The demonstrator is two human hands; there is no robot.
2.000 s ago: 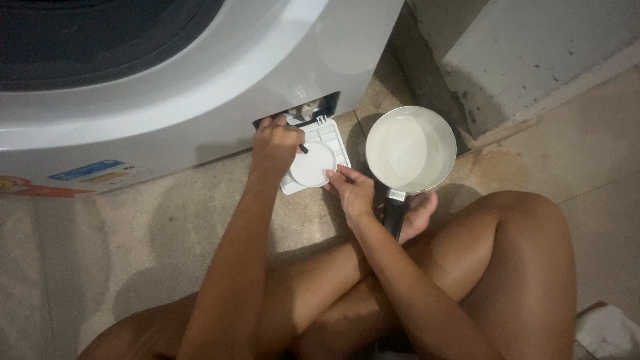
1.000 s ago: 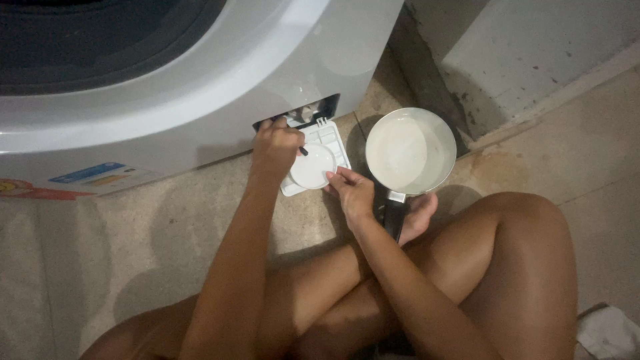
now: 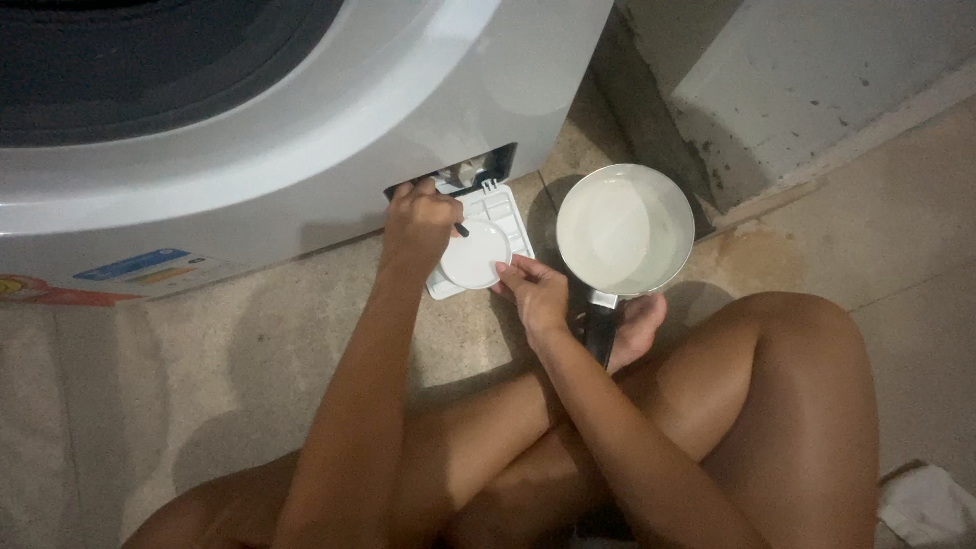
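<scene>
At the opening low in a washing machine's front panel (image 3: 328, 183), my left hand (image 3: 423, 221) grips a thin black-ended hose, whose tip points over a small round white dish (image 3: 480, 255). My right hand (image 3: 537, 293) pinches the dish's rim between thumb and fingers. Under the dish, the white flap (image 3: 507, 217) of the opening hangs folded down. A white-lined saucepan (image 3: 625, 229) with whitish liquid stands to the right of my right hand, its black handle (image 3: 601, 332) toward me. What lies inside the opening is mostly in shadow.
A stained wall (image 3: 823, 91) meets the tiled floor (image 3: 915, 274) at the upper right. My crossed legs (image 3: 793, 381) are close below the pan, with a bare foot by its handle. A white cloth (image 3: 926, 503) lies at the lower right.
</scene>
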